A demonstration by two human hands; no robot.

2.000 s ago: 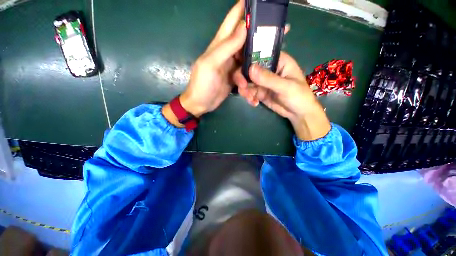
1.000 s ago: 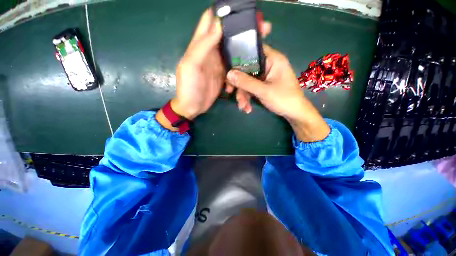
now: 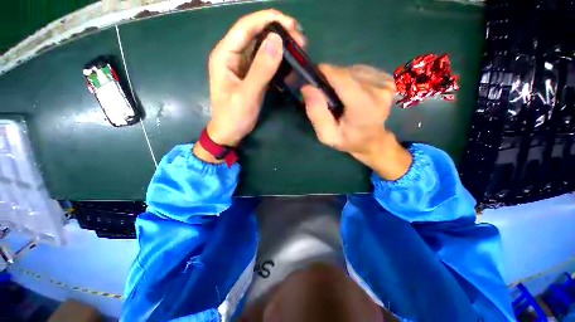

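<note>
A black phone unit (image 3: pixel 307 72) is held in both hands above the dark green mat. It is tilted on its side, with a red line along its upward edge. My left hand (image 3: pixel 243 75) grips its upper left end, thumb on the near face. My right hand (image 3: pixel 353 110) grips its lower right end and is slightly blurred. The fingers hide much of both faces. A heap of glossy red pieces (image 3: pixel 426 80) lies right of my right hand. A second phone unit (image 3: pixel 112 94), with a white face and a green board, lies on the mat at the left.
A shiny black blister tray (image 3: pixel 526 107) stands at the right. A translucent white blister tray (image 3: pixel 24 173) is at the far left. Another black tray (image 3: pixel 104 219) shows below the bench at left. A worn whitish rail (image 3: pixel 79 26) runs along the far edge.
The phone unit has been turned from face-up onto its edge, slanting down to the right. Both hands have shifted their grip on it. The bench view has shifted, bringing more of the white tray into view.
</note>
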